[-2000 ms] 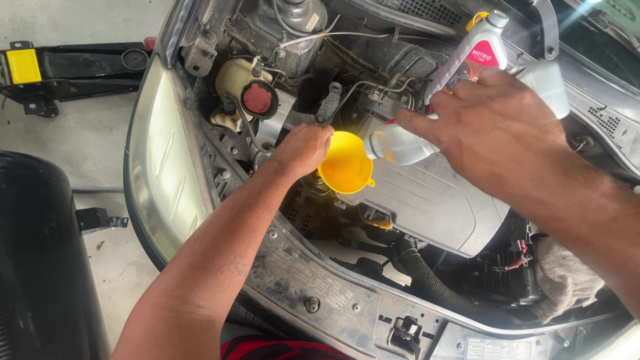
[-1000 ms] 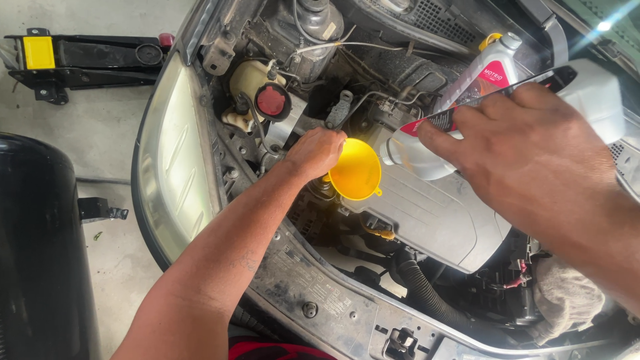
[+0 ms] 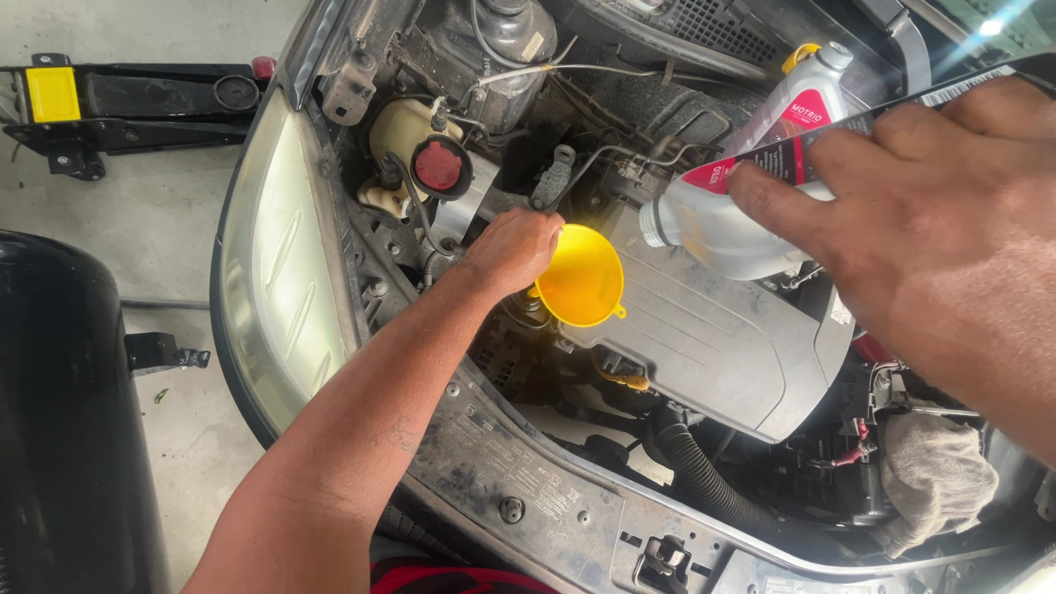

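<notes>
My left hand [image 3: 516,252] grips the rim of a yellow plastic funnel [image 3: 580,276], which stands over the engine bay beside the grey engine cover [image 3: 709,330]. My right hand [image 3: 940,198] holds a translucent Motrio oil bottle [image 3: 734,235], tilted on its side. Its uncapped mouth points left, to the right of the funnel and apart from it. No stream shows between them. Behind it a second Motrio bottle [image 3: 796,107] with an open neck stands near the windshield side. The funnel's lower end is mostly hidden.
A reservoir with a red-centred black cap [image 3: 439,167] sits left of the engine. A grey rag [image 3: 936,474] lies at the right of the bay. The headlight [image 3: 289,280] and front crossmember [image 3: 511,478] edge the bay. On the floor are a jack [image 3: 157,103] and a black bumper-like part [image 3: 66,412].
The bottle in my right hand has moved away from the funnel, its mouth now farther to the right. My left hand has stayed on the funnel, whose opening faces more toward the camera.
</notes>
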